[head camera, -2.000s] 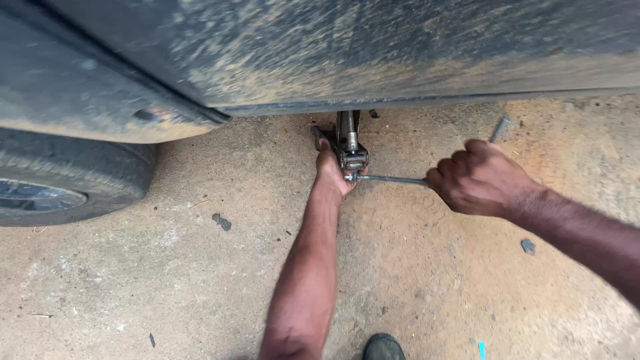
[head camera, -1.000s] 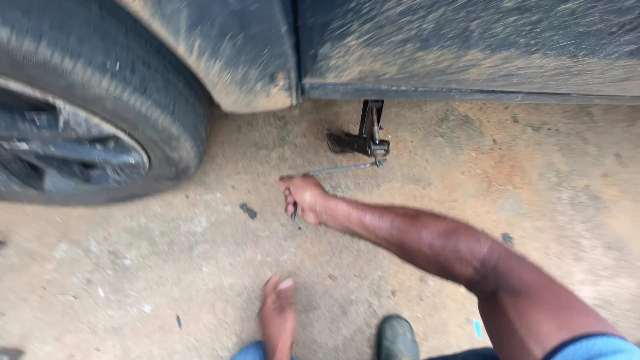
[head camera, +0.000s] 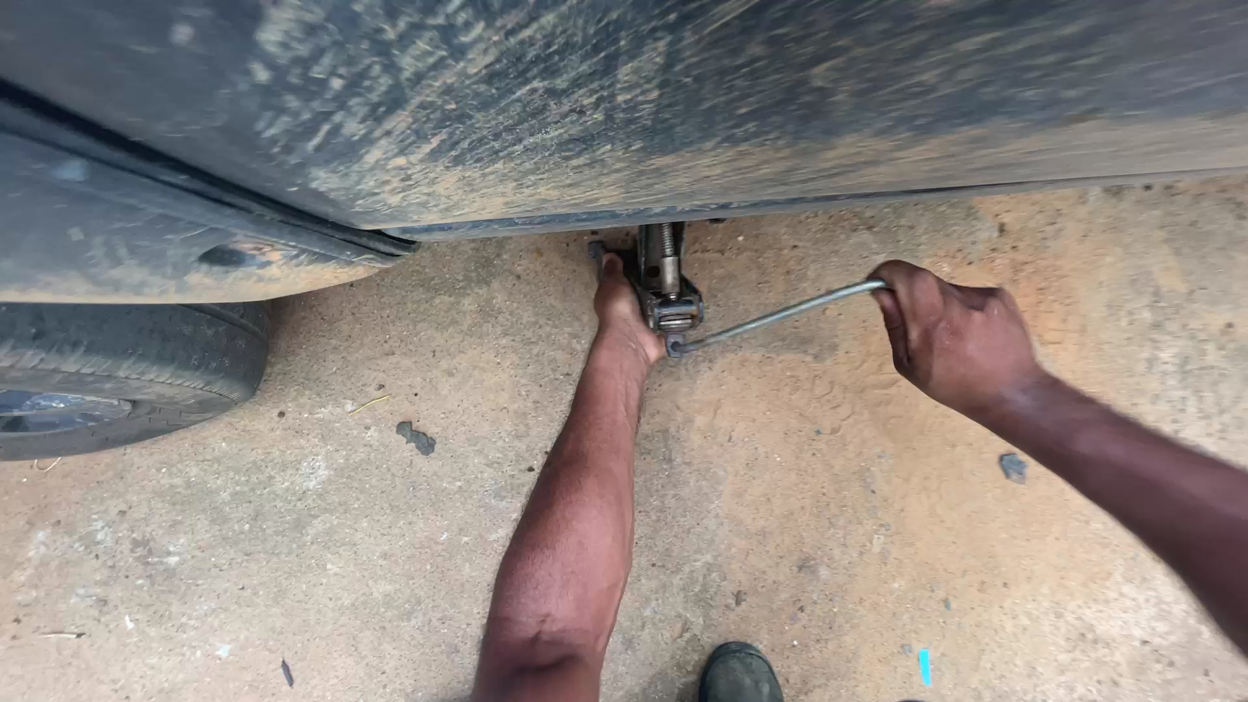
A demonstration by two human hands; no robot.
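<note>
A scissor jack [head camera: 675, 304] with a threaded screw stands on the ground under the sill of a dusty dark car. My left hand [head camera: 624, 302] grips the jack's left side by its base; some of the fingers are hidden behind it. At the jack's near end a bent metal crank rod [head camera: 780, 316] is fitted and slants up to the right. My right hand [head camera: 960, 336] is closed round the rod's outer end, well right of the jack.
The muddy car door [head camera: 624, 117] fills the top, its lower edge just above the hands. At the left is a tyre [head camera: 166, 361]. On the concrete ground lie a dark flat scrap [head camera: 416, 438], a grey stone [head camera: 1013, 467] and a blue strip [head camera: 925, 667]. The tip of a shoe [head camera: 740, 675] shows below.
A second ago my left hand was off the jack, low in view; now it grips the jack. My right hand has swung the crank from the jack's left to its right. The view has shifted.
</note>
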